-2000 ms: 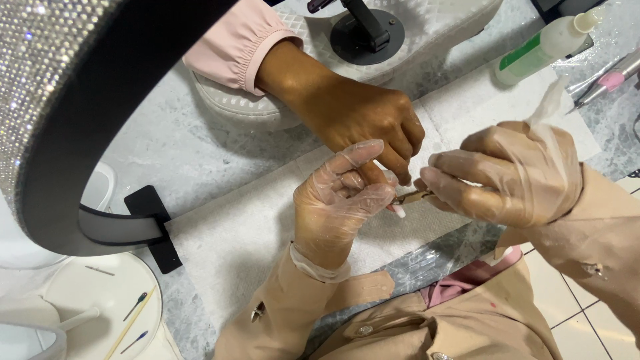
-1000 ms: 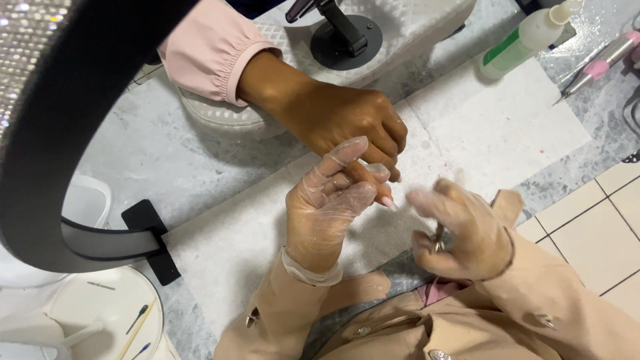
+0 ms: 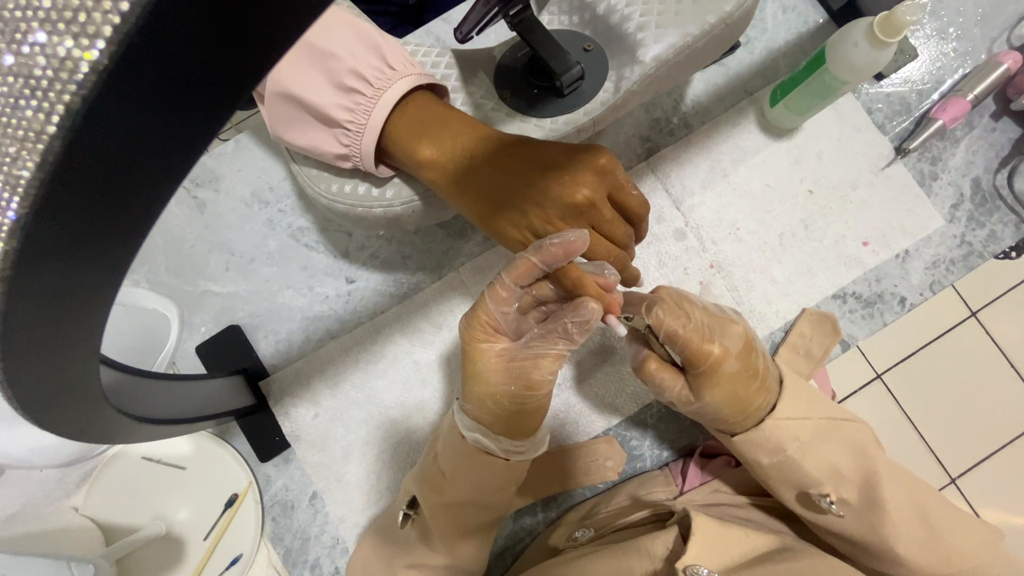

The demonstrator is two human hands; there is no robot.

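Note:
My left hand (image 3: 524, 336), in a clear disposable glove, holds a finger of another person's hand (image 3: 552, 192) between its thumb and fingers. That finger ends in a long pale nail (image 3: 615, 324). In my right hand (image 3: 704, 352), gloved the same way, is a small metal tool, seemingly nippers (image 3: 660, 346); its tip is at the side of the nail, and most of it is hidden by my fingers. The other person's wrist comes out of a pink gathered sleeve (image 3: 344, 88) and lies over a white quilted armrest (image 3: 384, 192).
White paper towels (image 3: 384, 360) cover part of the marbled table (image 3: 232, 232). A bottle with a green label (image 3: 836, 68) and a pink nail drill handpiece (image 3: 960, 100) lie at upper right. A black lamp ring (image 3: 48, 320) fills the left, above a round white dish (image 3: 120, 480) with sticks.
My right hand, apart from the nail one second ago, is back against it with the metal tool. My left hand keeps hold of the finger.

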